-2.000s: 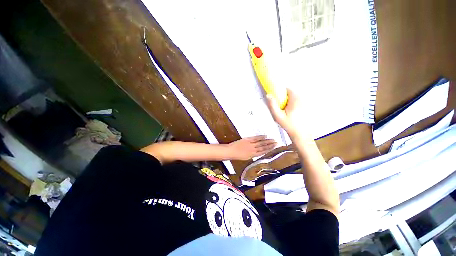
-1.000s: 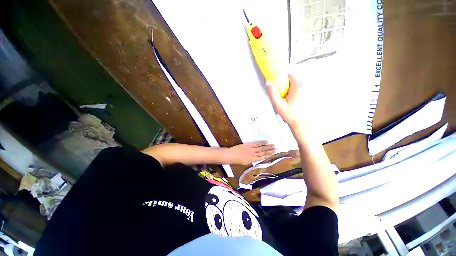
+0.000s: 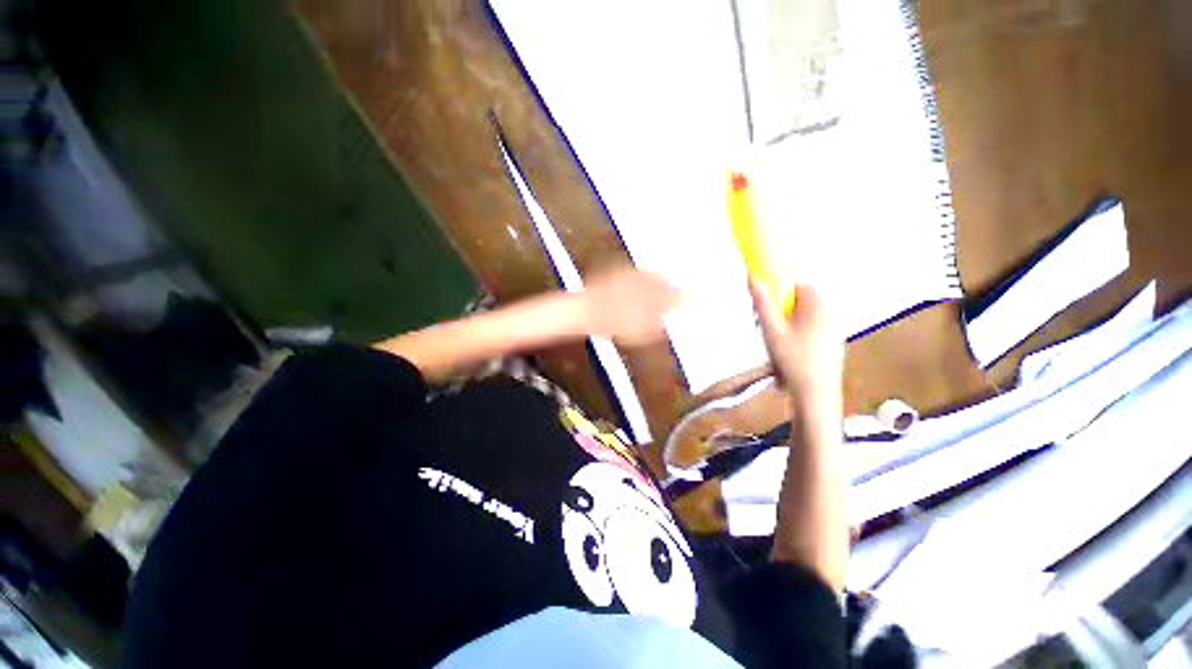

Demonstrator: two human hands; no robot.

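My right hand (image 3: 797, 327) holds the yellow electric scissors (image 3: 749, 233) by the rear end, with the red button toward the front; the tip does not show clearly against the white. The white top sheet (image 3: 641, 157) lies on the table, with dark edges and a dark line running down from the top. My left hand (image 3: 630, 307) is blurred, over the sheet's left edge and the narrow white strip; I cannot tell if it touches them. A grey-beige flat plate (image 3: 800, 65) lies on the sheet at the top.
The brown wooden table (image 3: 1046, 98) has a green side (image 3: 275, 144). White offcuts with dark edges (image 3: 1052, 288) lie at the right. A tape roll (image 3: 897, 416) lies near curling strips (image 3: 712, 416). Long white lengths (image 3: 1007, 457) are heaped at the lower right.
My left hand has lifted or slid up and left from the sheet's near end. The scissors have moved back toward me and right in the picture. The camera view has shifted and turned.
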